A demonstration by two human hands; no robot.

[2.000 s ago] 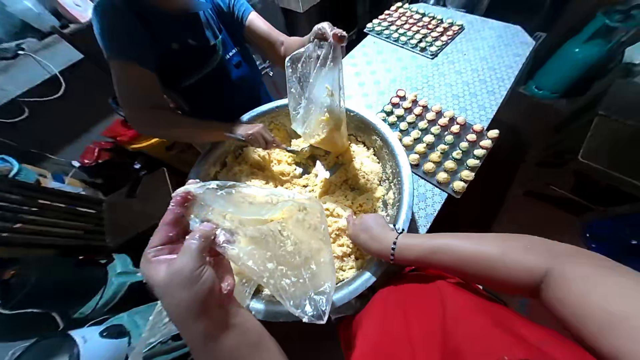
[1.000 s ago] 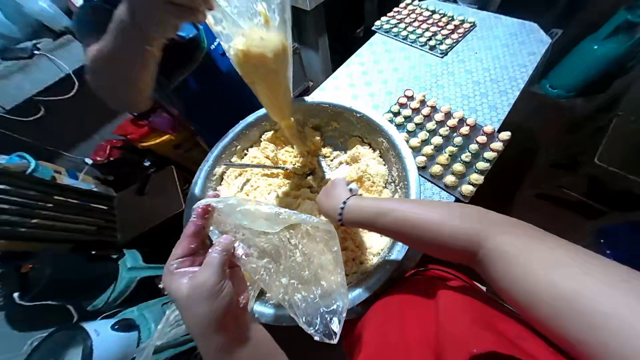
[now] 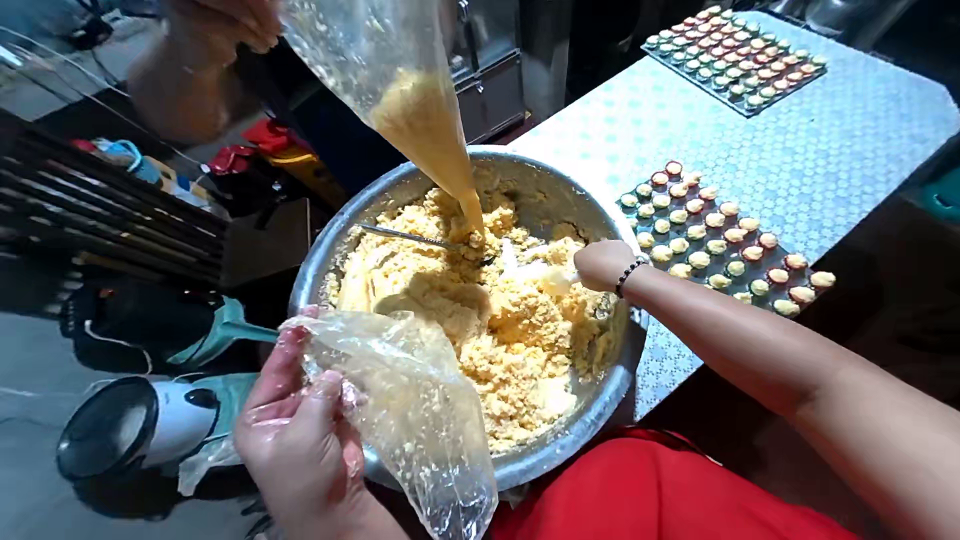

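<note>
My left hand (image 3: 307, 427) grips the upper edge of a smeared clear plastic bag (image 3: 420, 412), which hangs over the near rim of a large metal basin (image 3: 555, 465). Crumbly yellow batter or dough (image 3: 525, 345) lies in the basin. Inside the right side of it, my right hand (image 3: 604, 266) is closed on a whitish utensil (image 3: 551, 277) whose end is in the mixture. A thin metal utensil (image 3: 405, 236) lies across the mixture. Above, another person's hand (image 3: 225, 22) holds a second plastic bag (image 3: 427, 120) part filled with the yellow mixture, its tip down in the basin.
A table with a patterned cover (image 3: 847, 157) stands at the right. On it are a near tray of small filled cups (image 3: 716, 240) and a far tray of similar cups (image 3: 739, 60). A white and teal appliance (image 3: 180, 420) and dark slats (image 3: 97, 195) are at the left.
The other person's bag was upright over the basin; it then rose and now points tip down with mixture gathered in it. My right hand has moved from the near mixture toward the basin's right side.
</note>
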